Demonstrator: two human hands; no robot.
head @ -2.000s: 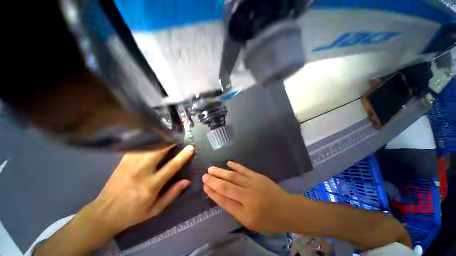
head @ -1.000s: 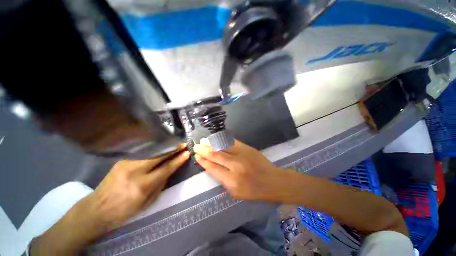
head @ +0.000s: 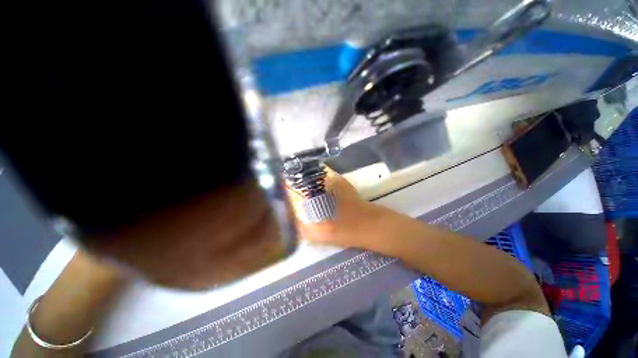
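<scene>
My right hand is behind the thread tension dial at the needle area; its fingertips are hidden, so I cannot tell what it holds. My left hand is hidden behind the large dark blurred machine part; only the left forearm with a bangle shows at lower left. A small dark grey part of the garment panel shows behind the dial. The presser foot and needle are hidden.
The white sewing machine head with blue stripe fills the top. A phone lies at the right of the bed. The ruler runs along the front edge. Blue crates stand below right, with a red one.
The view has shifted closer to the machine head, and the dark part now covers my left hand. My right hand has moved in behind the dial. Less of the grey panel shows.
</scene>
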